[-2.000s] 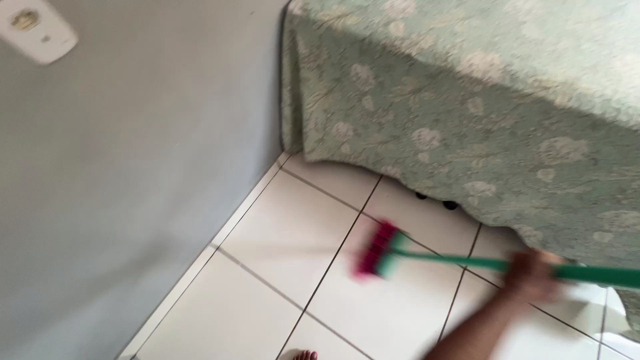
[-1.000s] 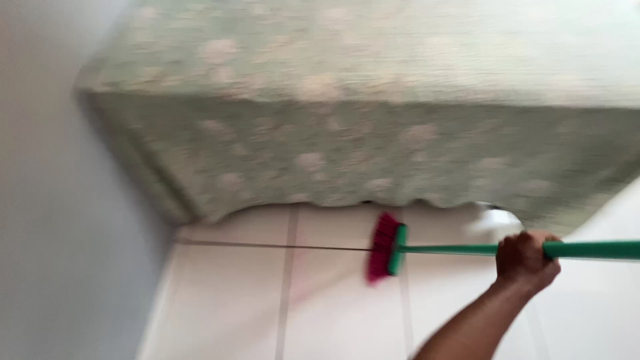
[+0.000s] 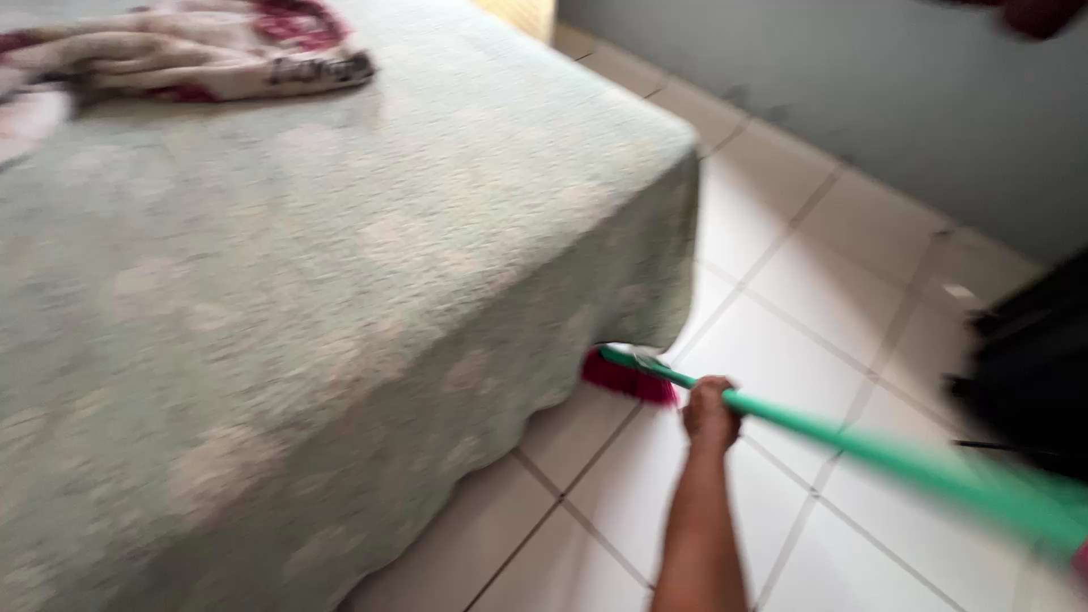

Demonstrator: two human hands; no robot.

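Observation:
My left hand (image 3: 712,411) is closed around the green handle (image 3: 837,438) of a broom, a short way above its head. The broom head (image 3: 631,374), green on top with dark pink bristles, is on the white tiled floor against the hanging edge of a pale green floral bedspread (image 3: 399,238). Part of the head is next to a small pale item that I cannot make out. The handle runs to the lower right and blurs. My right hand is not clearly seen; a pinkish patch at the right edge by the handle cannot be identified.
A bunched cream and dark red patterned cloth (image 3: 212,59) lies on the bed. A blurred black object (image 3: 1037,365) stands at the right. A grey wall (image 3: 816,76) borders the tiles (image 3: 765,340) at the back, with a dark red thing at the top right.
The view has swung right along the bed to another corner. The broom and my left hand have moved along with it, and the head is now at the bedspread's hem near that corner.

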